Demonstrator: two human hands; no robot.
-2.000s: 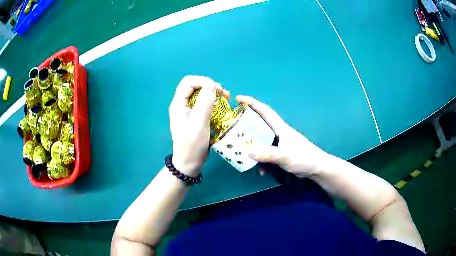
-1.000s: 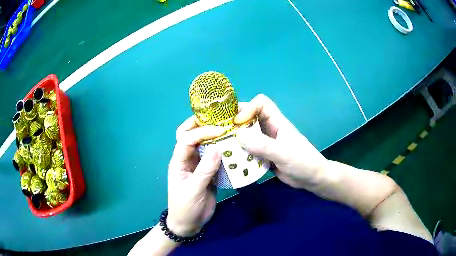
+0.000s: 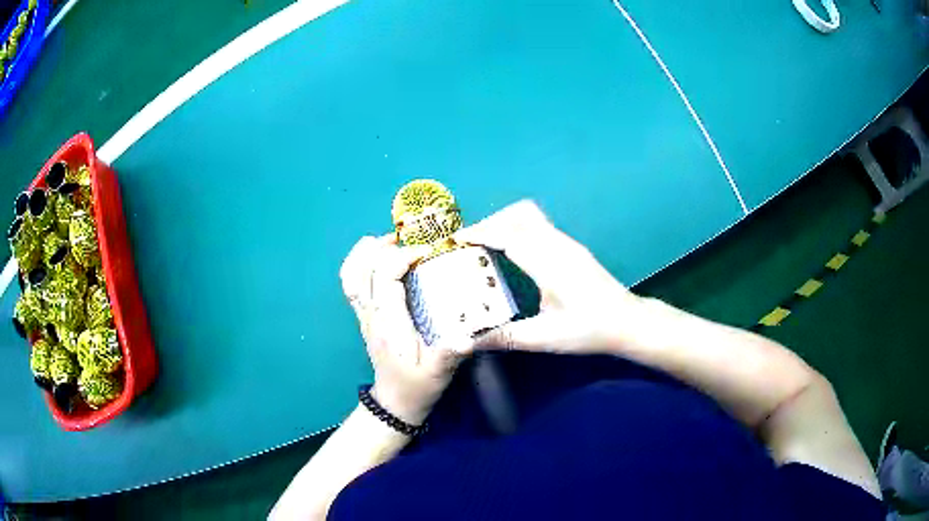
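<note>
A microphone body (image 3: 460,295), white with small dark buttons and a striped side, is held between my hands in front of me. A gold mesh head (image 3: 426,212) sits on its top end. A dark handle (image 3: 494,392), blurred, extends below it toward me. My left hand (image 3: 392,315) wraps the body's left side, with its fingers near the neck. My right hand (image 3: 560,280) holds the right side, with its fingers near the gold top and its thumb at the lower edge.
A red bin (image 3: 130,305) full of gold heads with black collars stands at left on the teal worktop (image 3: 255,204). A white tape roll (image 3: 818,14) is at the top right. A blue crate (image 3: 22,63) is at the top left. A grey frame (image 3: 894,168) stands beyond the right edge.
The head went from under my left hand to standing uncovered on the body. My left hand moved down to the body. The microphone is now more upright and its handle shows.
</note>
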